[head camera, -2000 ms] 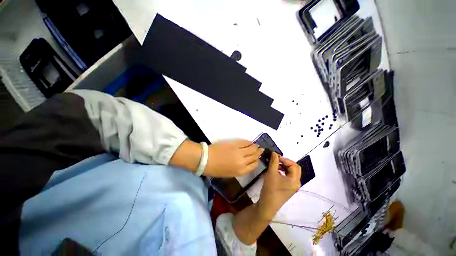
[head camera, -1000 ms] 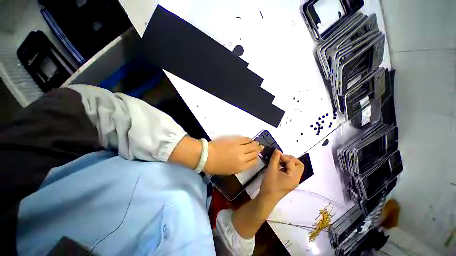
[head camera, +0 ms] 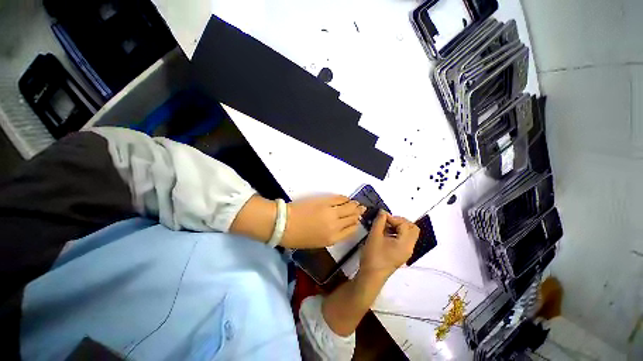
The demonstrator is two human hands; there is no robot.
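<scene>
A dark phone back frame (head camera: 323, 269) with an open middle lies tilted across the bench's near edge. My left hand (head camera: 323, 221), with a pale bracelet, lies over it and holds it, fingertips at its upper end. My right hand (head camera: 390, 243) has thumb and fingers pinched together at that same end. Whether a small part is between them is hidden. A black sheet of small pads (head camera: 424, 241) lies partly behind my right hand. Small black dots (head camera: 444, 173) are scattered beyond the hands.
A stepped black sheet (head camera: 289, 99) lies left of the frame. Stacked frames (head camera: 495, 84) line the wall side, with more stacked frames (head camera: 515, 211) nearer. Gold-coloured parts (head camera: 451, 316) lie tangled at the right. A white bin (head camera: 141, 79) with black frames stands beside the bench.
The view has shifted slightly. Both hands have stayed at the same end of the frame, with only small finger movements of the right hand.
</scene>
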